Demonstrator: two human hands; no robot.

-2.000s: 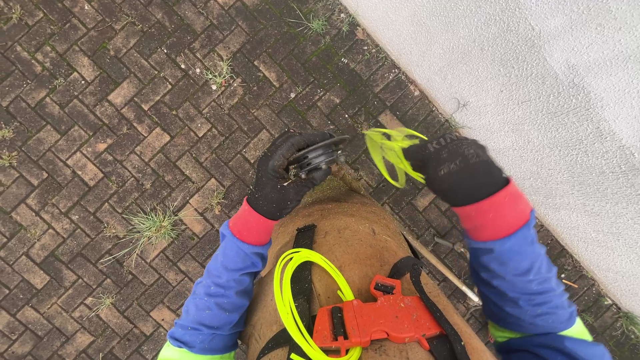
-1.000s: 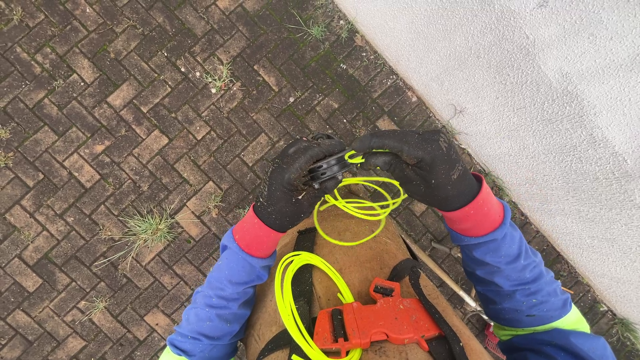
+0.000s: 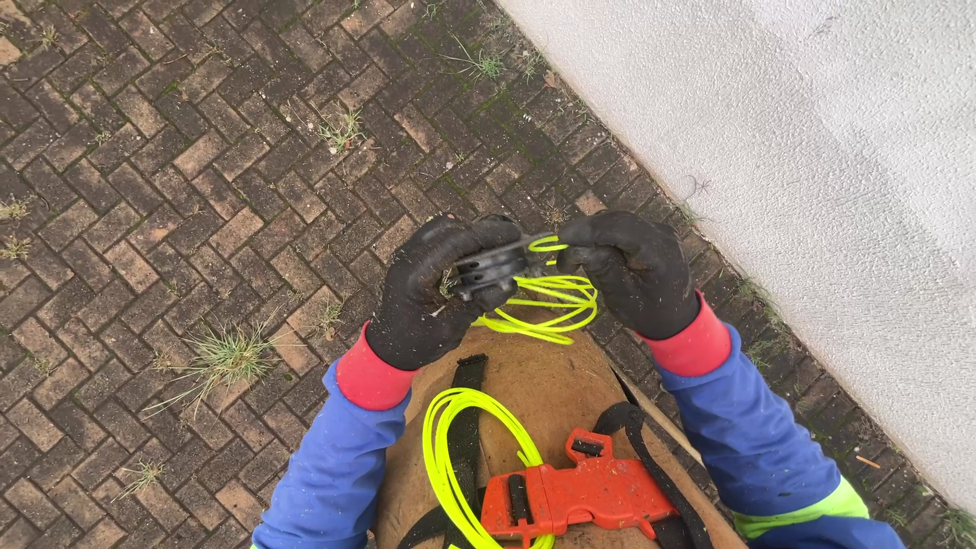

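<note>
My left hand (image 3: 438, 293), in a black glove, grips a black plastic trimmer-line spool (image 3: 492, 271) flecked with grass bits. Close on its right, my right hand (image 3: 637, 274) pinches a bright yellow trimmer line (image 3: 547, 244) between thumb and fingers. More loops of yellow line (image 3: 568, 305) hang below the spool, between both hands. A separate coil of yellow line (image 3: 435, 450) lies on the brown apron (image 3: 526, 366) over my body, beside an orange plastic buckle (image 3: 587, 492) on black straps.
Herringbone brick paving (image 3: 191, 191) spreads below, with grass tufts (image 3: 229, 354) in its joints. A rough white wall (image 3: 801, 152) runs diagonally along the right. Part of a pale shaft (image 3: 663, 423) shows beside the apron under my right arm.
Two seconds ago my right hand held the bundled line apart from the spool; it moved left to the spool by one second ago. Now it is slightly farther from the spool, with line between them.
</note>
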